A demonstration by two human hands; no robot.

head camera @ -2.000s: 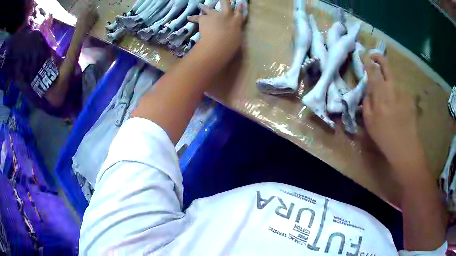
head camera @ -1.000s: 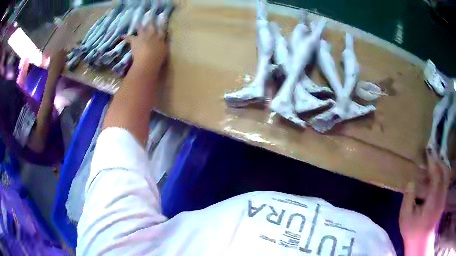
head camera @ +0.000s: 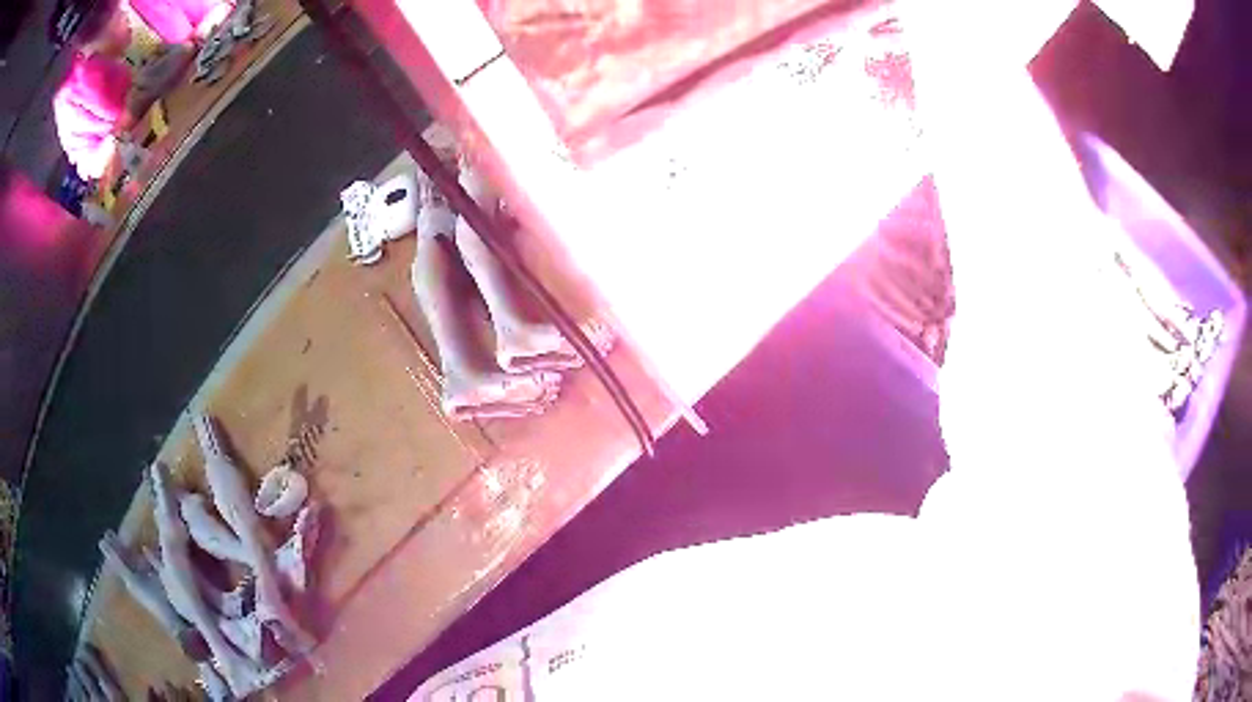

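Neither of my hands shows; my sleeve (head camera: 1023, 329) is washed out white and reaches up the right side. Two pale prop legs (head camera: 460, 309) lie side by side near the table's end, feet towards the table's near edge. Several loose prop legs (head camera: 227, 549) lie crossed in a pile at lower left. A small white dish (head camera: 282, 491) sits beside this pile.
The brown table (head camera: 371, 453) curves along a dark green surface (head camera: 206, 261). A white object with a dark oval spot (head camera: 396, 200) lies behind the pair. Dark strips cross over its end. A pale purple-lit bin (head camera: 1181, 274) is at right. Another person (head camera: 89, 117) is at upper left.
The view has swung to the right and tilted, so the leg pile now sits at lower left. Both hands have left the picture. Strong glare now covers the upper middle and right.
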